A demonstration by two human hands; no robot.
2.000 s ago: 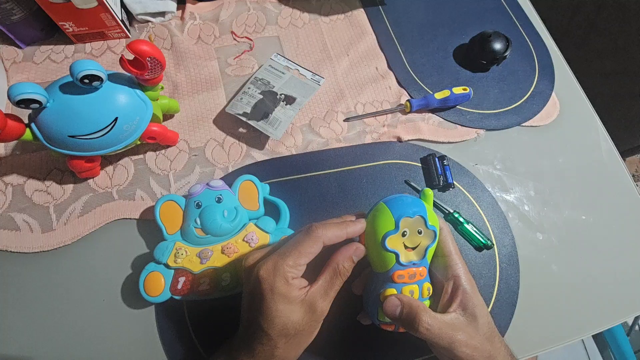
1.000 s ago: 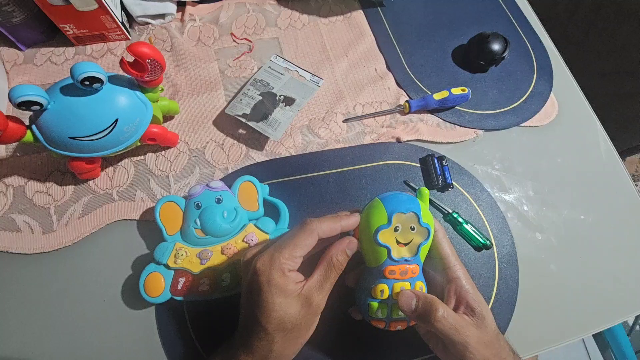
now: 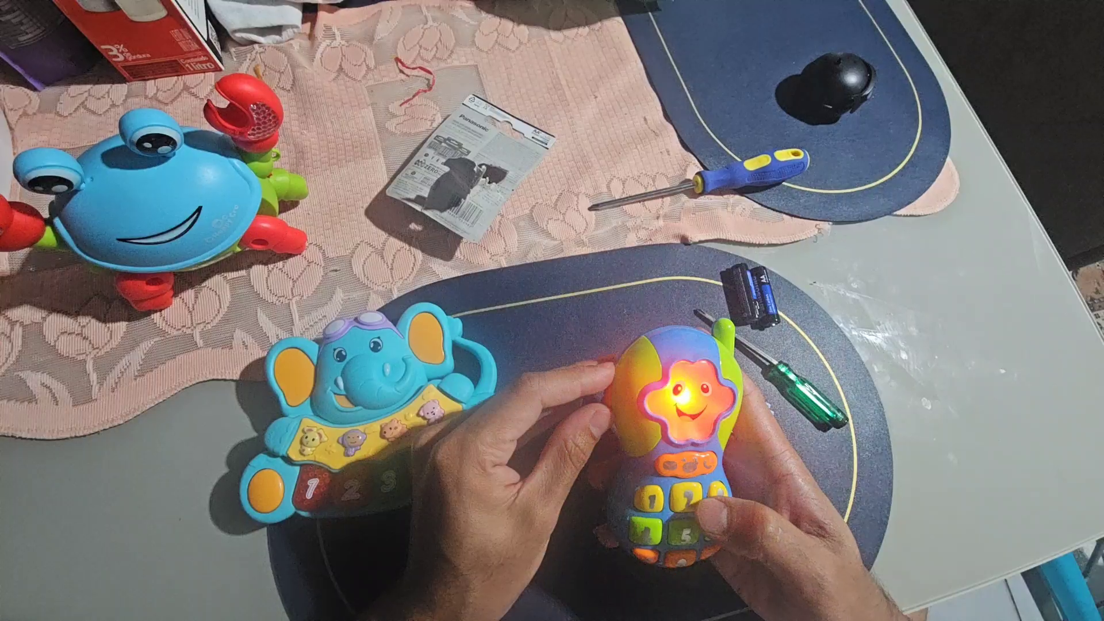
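A toy phone [image 3: 681, 483] of blue, green and orange plastic stands out in front of me, its flower-shaped smiling face lit orange. My right hand [image 3: 776, 500] grips it from the right, thumb at the number buttons. The fingers of my left hand [image 3: 517, 466] are at the phone's left side, thumb and forefinger apart; whether they touch it is hard to tell. Left of them lies a blue elephant toy keyboard [image 3: 371, 388], partly hidden by that hand. Beyond the phone are AA batteries [image 3: 752, 296] and a green-handled screwdriver [image 3: 802, 395].
Dark blue placemats [image 3: 595, 289] lie on the grey table [image 3: 975, 388]. On the pink lace cloth [image 3: 561, 112] are a blue crab toy [image 3: 164, 203] and a battery blister card [image 3: 470, 168]. A blue-handled screwdriver [image 3: 750, 171] and a black round object [image 3: 838, 89] lie farther back.
The phone's face has lit up orange; it was unlit in both earlier frames. My right thumb has moved from the lower left buttons toward the right side of the keypad.
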